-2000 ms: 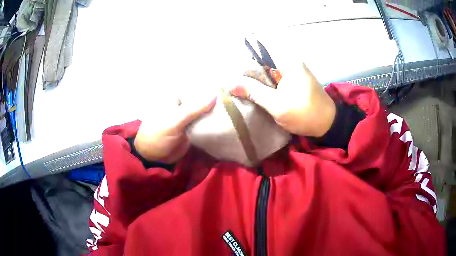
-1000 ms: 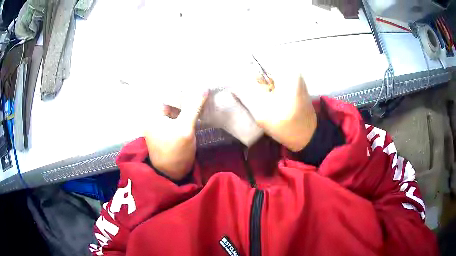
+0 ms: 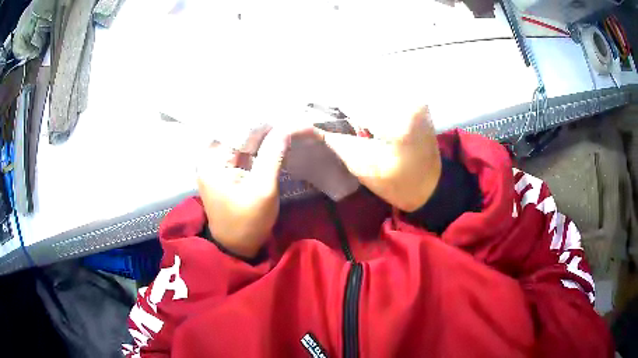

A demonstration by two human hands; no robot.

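A small grey-brown cloth piece (image 3: 318, 164) is held between both hands over the table's front edge. My left hand (image 3: 245, 189) grips its left side with thumb and fingers. My right hand (image 3: 392, 161) pinches its upper right side and also keeps the thread snips (image 3: 332, 122), whose dark blades point left just above the cloth. The snips' handle is mostly hidden in the right hand. Glare washes out the fingers.
Long grey-brown cloth strips (image 3: 70, 91) lie at the left of the white table (image 3: 133, 150). A tape roll (image 3: 597, 49) and thin red tools stand at the right end. A cord hangs over the right front edge. Grey-brown garments (image 3: 587, 182) lie below right.
The cloth has gone from spread wide with a tan strip showing to a smaller, narrower shape. Both hands have shifted slightly left and the blades have swung from pointing up to pointing left.
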